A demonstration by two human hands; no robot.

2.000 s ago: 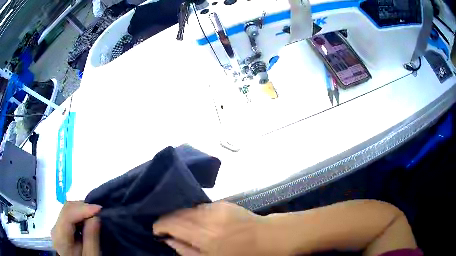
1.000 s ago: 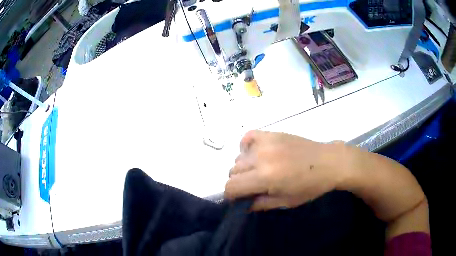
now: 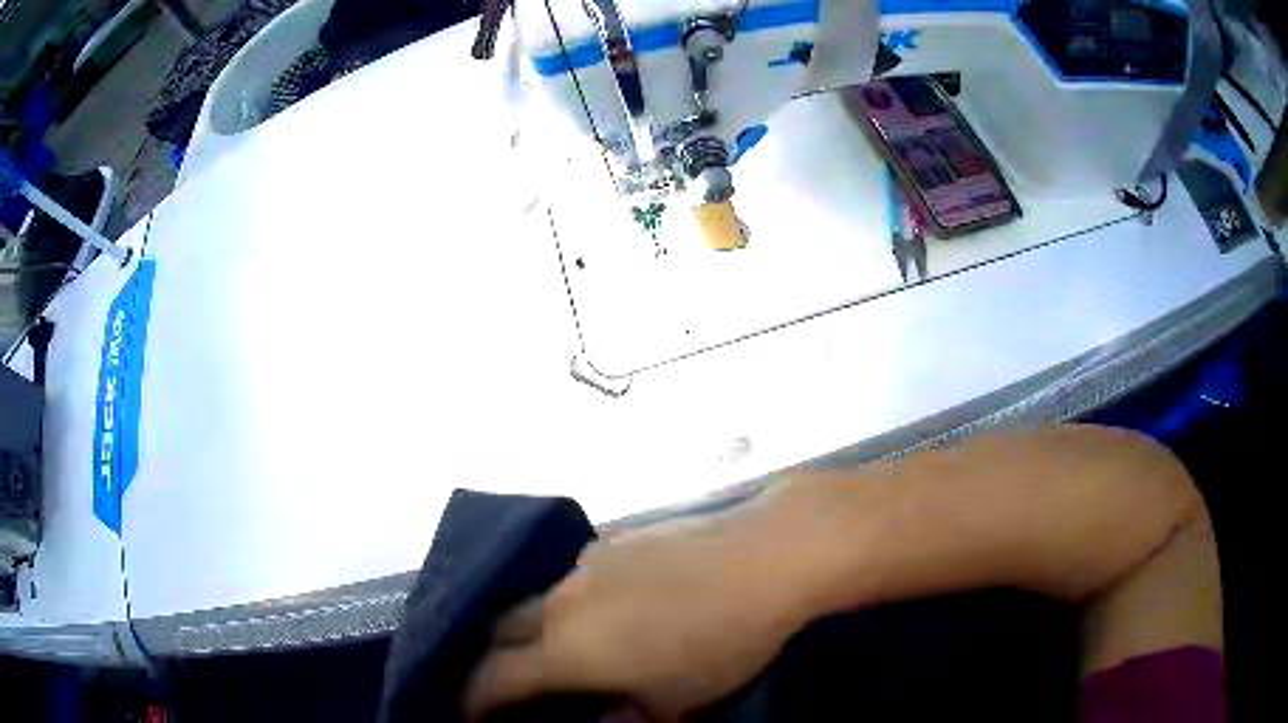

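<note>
A plain dark garment piece (image 3: 487,554) is bunched at the table's front edge, its top corner standing over the white tabletop and the rest hanging below. My right hand (image 3: 664,607) reaches in from the right and holds the cloth with bent fingers, partly cut off by the lower picture edge. The fingertips are partly hidden in the folds. My left hand is not in view. The presser foot and needle area (image 3: 650,205) of the white sewing machine is bare of cloth, with a yellow tab (image 3: 720,225) beside it.
A smartphone (image 3: 944,156) with a lit pinkish screen lies right of the needle, with small thread snips (image 3: 908,252) beside it. A ruler strip (image 3: 283,623) runs along the table's front edge. Dark cloth (image 3: 389,31) lies at the far left. A control panel (image 3: 1105,38) is at upper right.
My right hand has moved left and down with the cloth since one second ago. My left hand, seen two seconds ago on the cloth, is out of the picture. The view has shifted slightly.
</note>
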